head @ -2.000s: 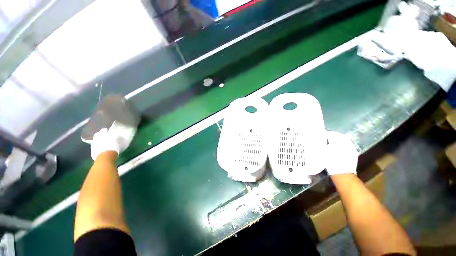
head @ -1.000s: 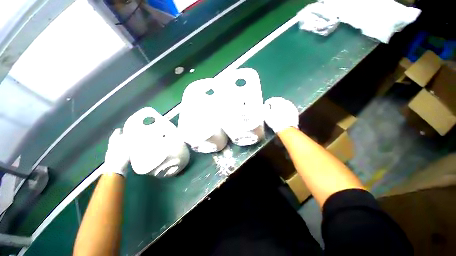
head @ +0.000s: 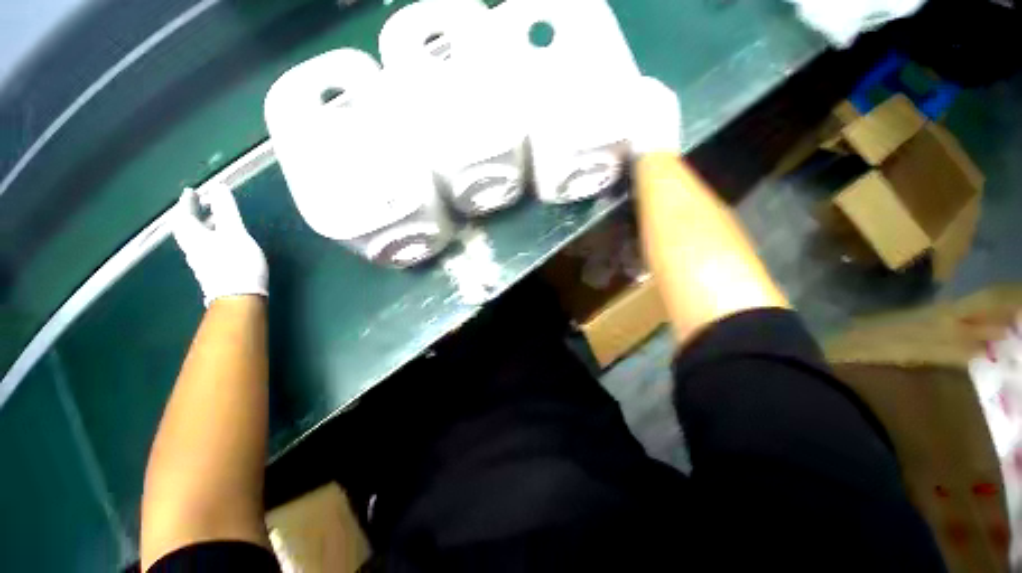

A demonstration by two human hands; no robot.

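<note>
Three white appliance housings lie side by side on the green bench: a left one (head: 342, 157), a middle one (head: 460, 101) and a right one (head: 572, 90). Each has an oval hole at its far end and a round opening at its near end. My left hand (head: 224, 246), in a white glove, is over the bench left of the housings, apart from them, fingers apart and empty. My right hand (head: 657, 116), in a white glove, is against the right side of the right housing and blends with it, so its fingers cannot be made out.
The green conveyor belt (head: 241, 95) runs behind the bench (head: 325, 325). A carton (head: 628, 319) with pale pieces is below the bench edge. An open carton (head: 913, 185) stands on the floor at right, near a blue stool (head: 897, 84). A large carton (head: 897, 403) is at lower right.
A third housing, held two seconds ago by my left hand over the belt, now lies beside the other two. My left hand has let go and moved left. The view has tilted down.
</note>
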